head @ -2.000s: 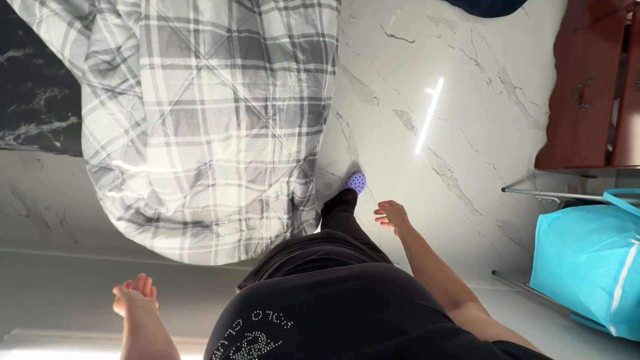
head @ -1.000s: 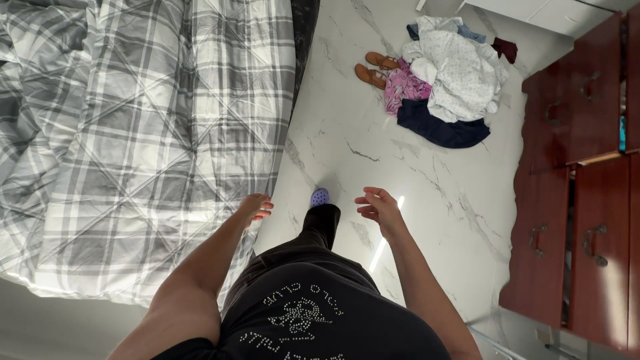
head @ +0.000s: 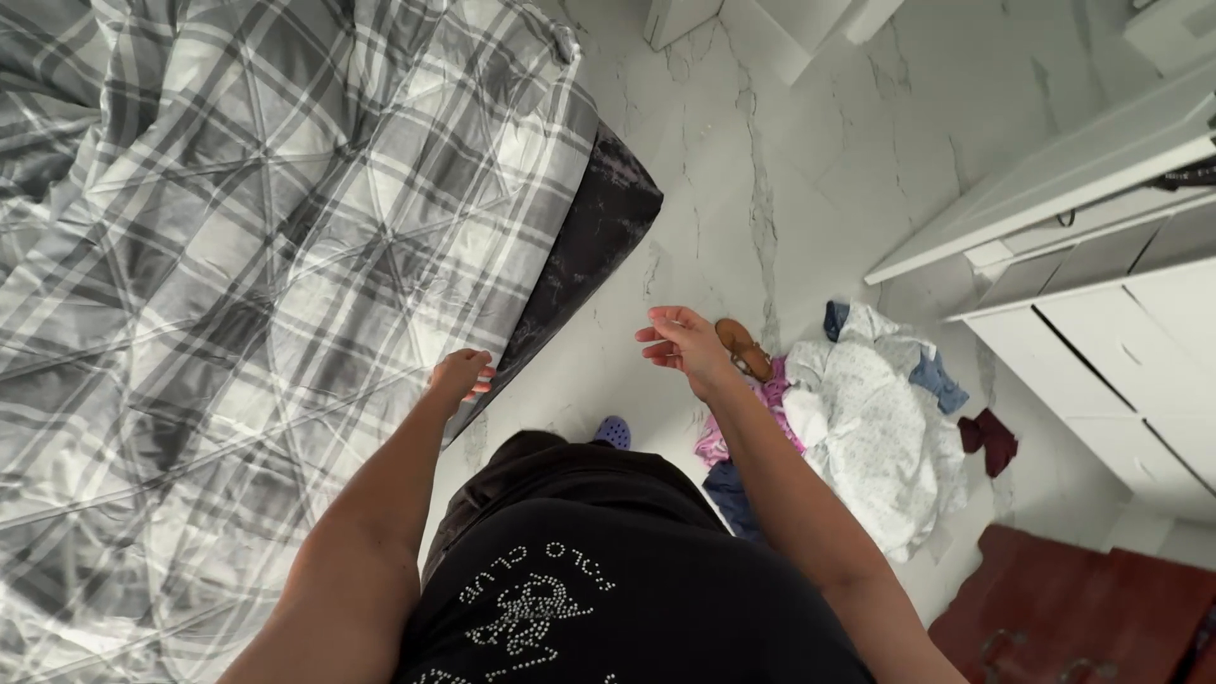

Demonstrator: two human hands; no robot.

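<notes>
My left hand (head: 462,376) is over the edge of a grey and white plaid quilt (head: 380,228), its fingers loosely curled with nothing in them; whether it touches the quilt I cannot tell. The quilt covers a bed, whose dark, marbled-looking side (head: 598,209) shows at the corner. My right hand (head: 686,348) is held out above the floor, empty, with its fingers apart. Just beyond it lies a brown sandal (head: 743,350). Beside that is a heap of clothes: a white patterned cloth (head: 879,437), a pink garment (head: 708,442) and a navy garment (head: 730,499).
A white drawer unit (head: 1121,351) stands at the right, near an open white door or panel (head: 1054,180). Reddish-brown wooden furniture (head: 1064,608) is at the lower right. A purple clog (head: 614,432) is on my foot on the marble-look floor (head: 703,190).
The view has turned and moved along the bed. Its corner and the white drawer unit now show, and the clothes heap is nearer my right arm. Both hands remain empty.
</notes>
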